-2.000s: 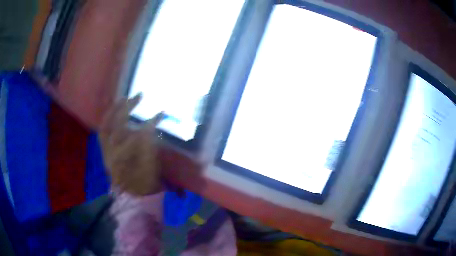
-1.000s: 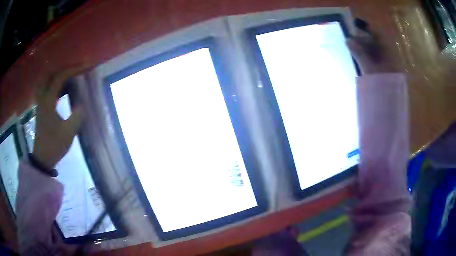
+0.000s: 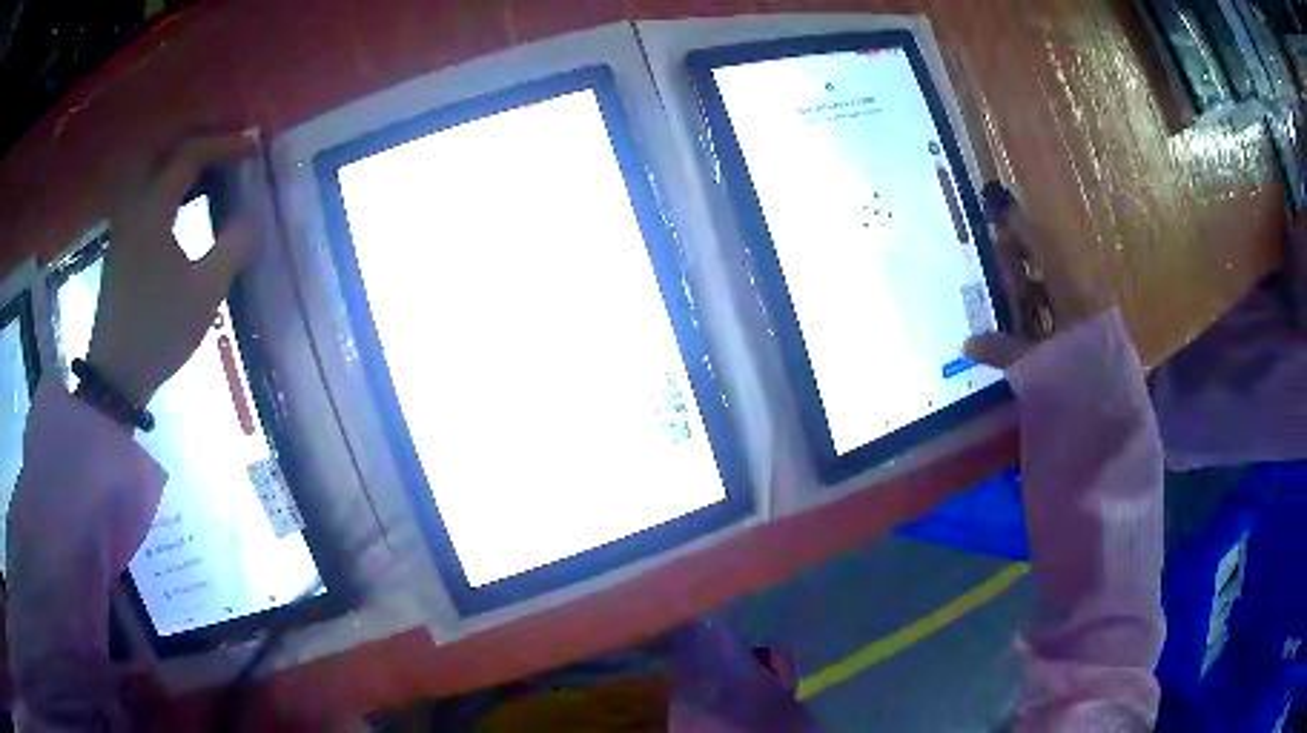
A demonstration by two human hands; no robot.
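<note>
Several tablets lie side by side. The middle tablet [image 3: 530, 344] glares white inside its black border. The right tablet [image 3: 860, 244] shows small text, a ring of dots, a red bar and a blue button. My right hand [image 3: 1039, 279] is at its lower right edge, thumb on the screen near the button, a small black cover on one fingertip. My left hand [image 3: 165, 294], with a dark wrist band, is spread over the upper part of the left tablet [image 3: 194, 530], which shows a red bar and text lines. A further tablet [image 3: 12, 387] is cut off at the left.
Whitish foam [image 3: 652, 86] lies around the tablets on the red-orange bench top [image 3: 1061, 129]. Dark slabs [image 3: 1197, 50] lie at the top right. Blue bins [image 3: 1233, 602] and a yellow floor line [image 3: 917, 630] are below the bench edge. A pink sleeve [image 3: 1233, 380] shows at the far right.
My right hand has moved down the right tablet's edge, its thumb now on the screen. That screen has gone from mostly white to text and a red bar. My left hand remains over the left tablet.
</note>
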